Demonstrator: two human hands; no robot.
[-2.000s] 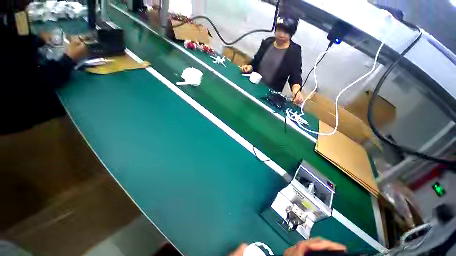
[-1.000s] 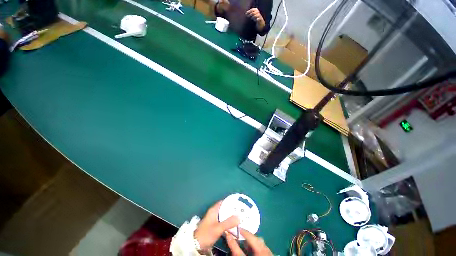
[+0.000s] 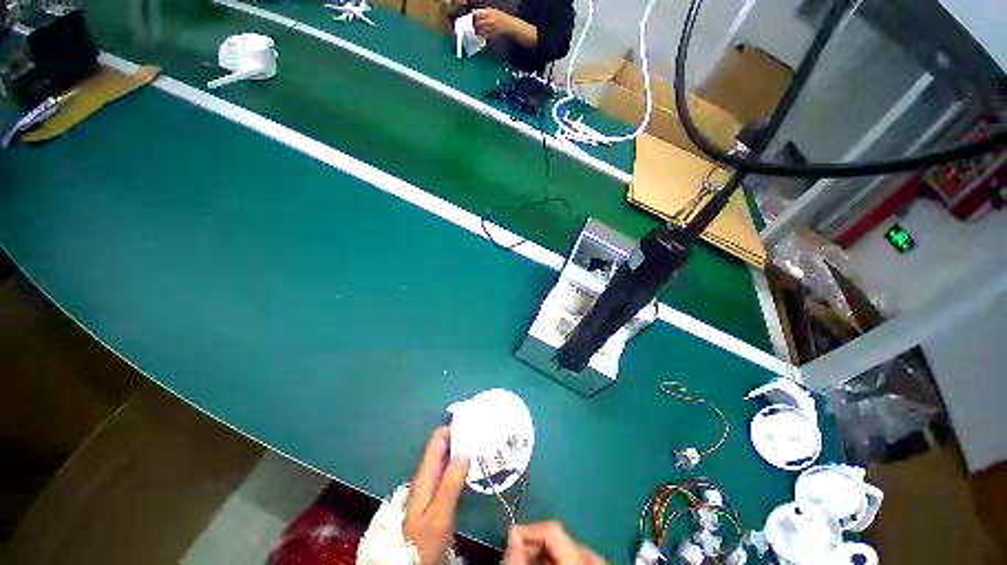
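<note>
My left hand (image 3: 432, 502) holds a round white plastic housing (image 3: 483, 433) by its left side, its face with small holes turned up. Thin leads hang from the housing's lower edge. My right hand (image 3: 549, 545), cut off by the bottom edge, pinches these leads (image 3: 506, 502) just below it. The black electric screwdriver (image 3: 624, 298) hangs tilted over the grey screw feeder (image 3: 593, 256). One small wired motor (image 3: 687, 457) lies right of my hands, with several more motors and tangled leads (image 3: 670, 516) below it.
Several white housings (image 3: 785, 435) sit at the right bench end. A white part with an arm (image 3: 247, 57) lies on the dark green strip. Flat cardboard (image 3: 695, 199) lies beyond the feeder. A black cable (image 3: 839, 170) loops overhead. Opposite, a person's hands hold a white piece (image 3: 469, 35).
The housing has moved a little left and up. My right hand has moved off its face and now holds the leads below. The view has shifted; the person opposite now holds a white piece.
</note>
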